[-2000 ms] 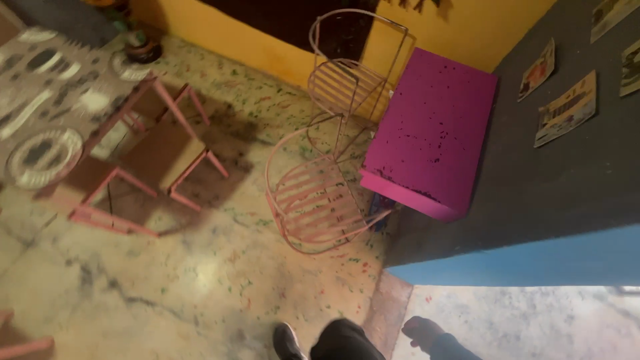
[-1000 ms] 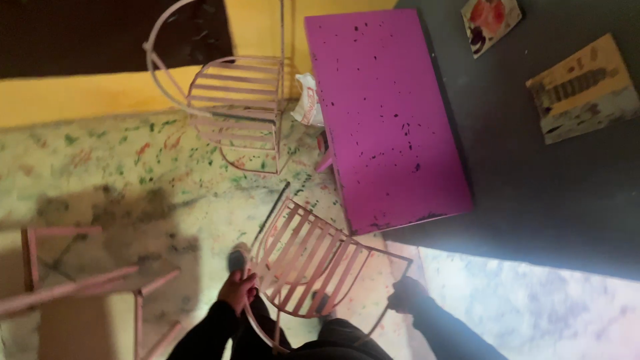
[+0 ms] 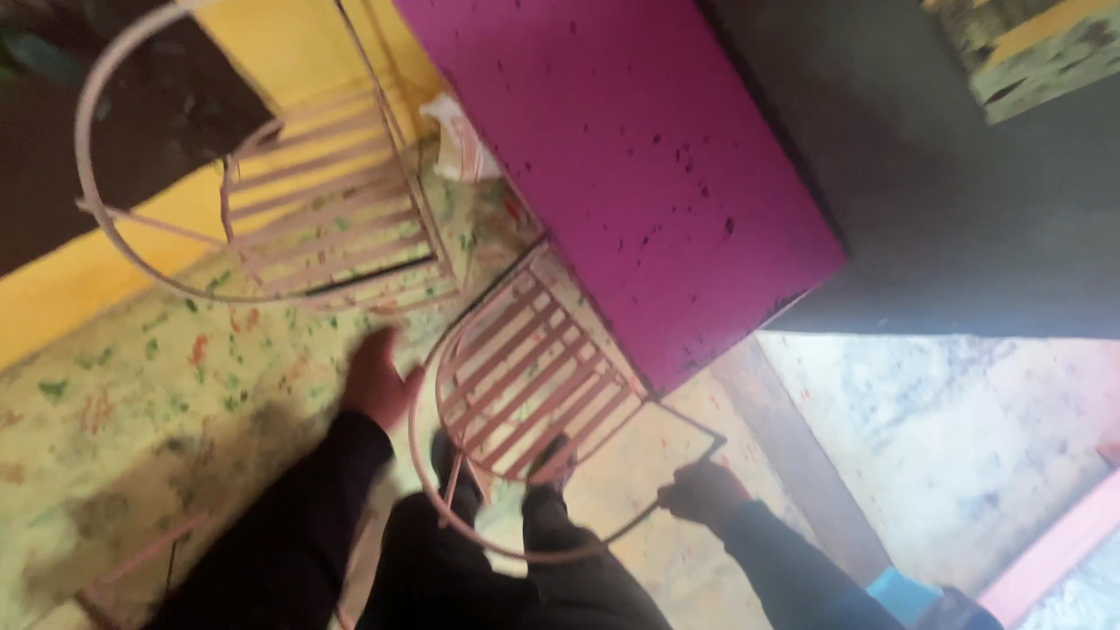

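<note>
A pink metal chair with a slatted seat [image 3: 534, 385] stands before my legs, its curved back rail toward me and its far side against the purple table [image 3: 665, 192]. On the right, my right hand [image 3: 704, 494] is closed around the chair's curved rail. My left hand [image 3: 381, 376], fingers spread, is at the left side of the rail, close to it; whether it touches the metal cannot be told. It grips nothing that I can see.
A second pink slatted metal chair [image 3: 332, 201] stands at the upper left, near the yellow wall [image 3: 157, 236]. Behind the purple table is a white bag [image 3: 459, 144]. A dark grey wall [image 3: 927, 210] rises at the right. Part of pink furniture [image 3: 144, 560] shows at the lower left.
The near chair has moved up against the purple table. My left hand, which gripped its rail one second ago, has let go. My right hand is still at the rail.
</note>
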